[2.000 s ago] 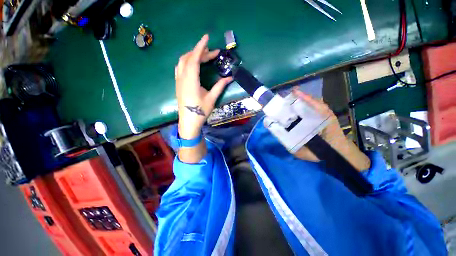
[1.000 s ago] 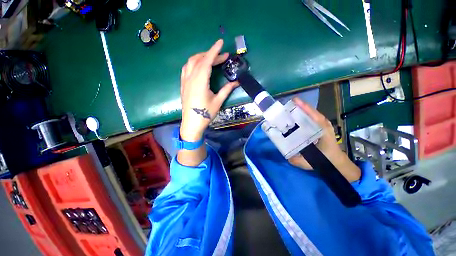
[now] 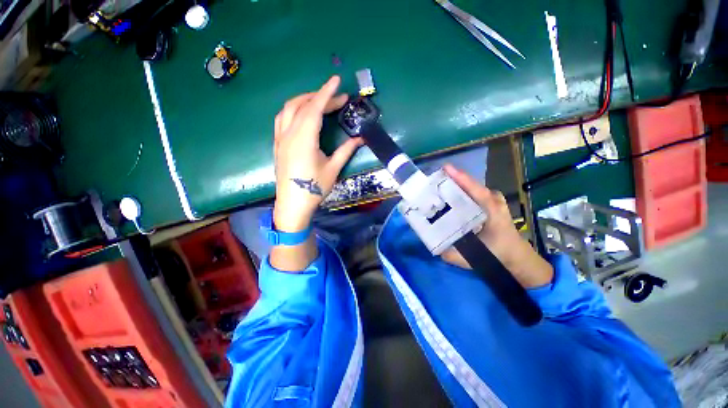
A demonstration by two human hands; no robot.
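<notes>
My left hand (image 3: pixel 307 151) rests on the green mat and holds a small black round device housing (image 3: pixel 358 116) between thumb and fingers. My right hand (image 3: pixel 501 231) grips a grey-white hot-air gun (image 3: pixel 444 212) with a dark barrel and a long black handle. The barrel points up and left, and its tip is at the housing, covering part of it. A small silver piece with a yellow end (image 3: pixel 365 80) lies just beyond the housing. The fingers of my right hand are partly hidden under the gun body.
Tweezers (image 3: pixel 483 33) and a white strip (image 3: pixel 555 56) lie at the back right. A circuit board assembly (image 3: pixel 221 64) lies at the back left. Red trays (image 3: pixel 110 319) stand at the left, and another (image 3: pixel 669 173) at the right. Red and black leads (image 3: pixel 610 72) hang over the right mat edge.
The view has shifted a little, so the bench things sit further left. Both hands keep their holds, and the gun's tip stays at the housing.
</notes>
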